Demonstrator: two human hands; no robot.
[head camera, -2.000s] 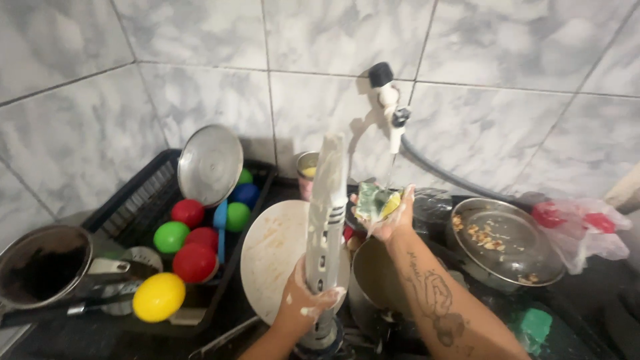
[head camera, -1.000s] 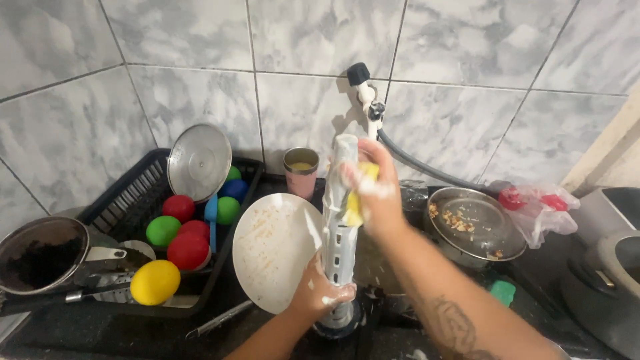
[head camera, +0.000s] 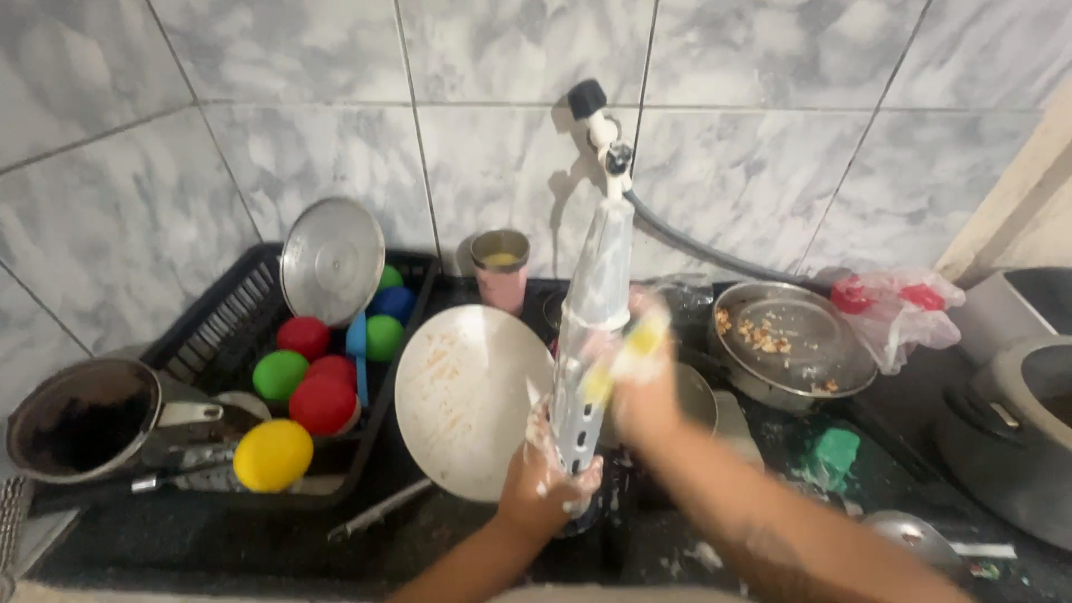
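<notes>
My left hand (head camera: 548, 469), covered in suds, grips the lower, slotted part of a long pale plastic tube-like piece (head camera: 596, 276), which stands nearly upright with its narrow end up. My right hand (head camera: 645, 368), blurred, holds a yellow sponge (head camera: 643, 342) against the right side of the piece. Behind my left hand a white plate (head camera: 469, 394) with brownish residue leans at a tilt. The lower end of the piece meets something dark and round that I cannot make out. A metal pot is partly hidden behind my right hand.
Left: a black dish rack (head camera: 209, 306) with coloured cups and a round lid (head camera: 332, 261), and a dirty saucepan (head camera: 84, 419). Behind: a pink cup (head camera: 502, 280) and a wall tap (head camera: 605, 138). Right: a pan with food scraps (head camera: 791, 335), a plastic bag (head camera: 900, 306) and a large pot (head camera: 1026, 427).
My right hand, earlier apart from the piece with the sponge, has come against it and since moved lower along it. My left hand keeps its hold.
</notes>
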